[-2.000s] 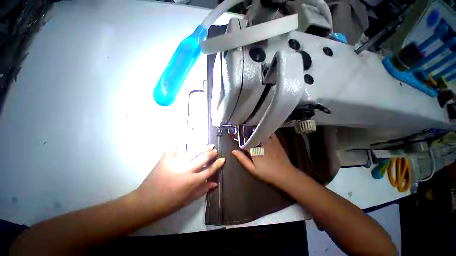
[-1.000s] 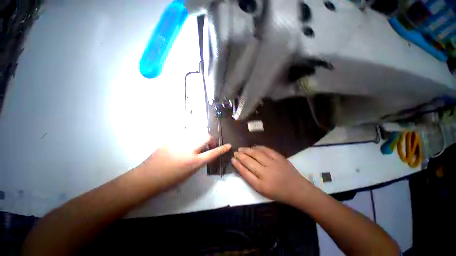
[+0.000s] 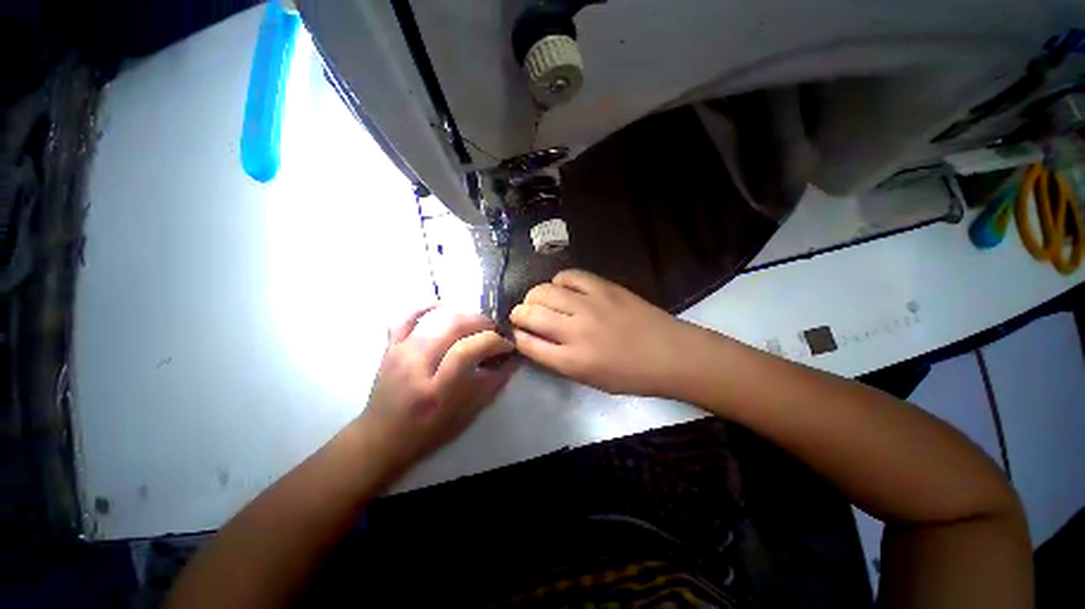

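Observation:
The dark brown garment panel [image 3: 643,226] lies under the white sewing machine head [image 3: 761,48] and spreads to the right behind it. Its near edge is at my fingertips, in front of the needle and presser foot area [image 3: 494,220]. My left hand [image 3: 443,363] has its fingers curled on the near end of the panel's narrow dark strip. My right hand [image 3: 583,327] is close beside it, its fingertips bent and pinching the panel's edge. The fingertips of both hands almost meet and hide the bit of cloth between them.
A bright blue lamp [image 3: 269,95] hangs at the upper left over the white table [image 3: 214,309]. Orange-handled scissors [image 3: 1049,220] and a small teal-handled tool [image 3: 993,217] lie at the far right. A small dark square [image 3: 821,340] sits near the table's front edge.
The view has moved closer to the needle area. The panel's near edge has gone farther under the machine. My right hand has changed from lying flat to curled fingers, beside my left.

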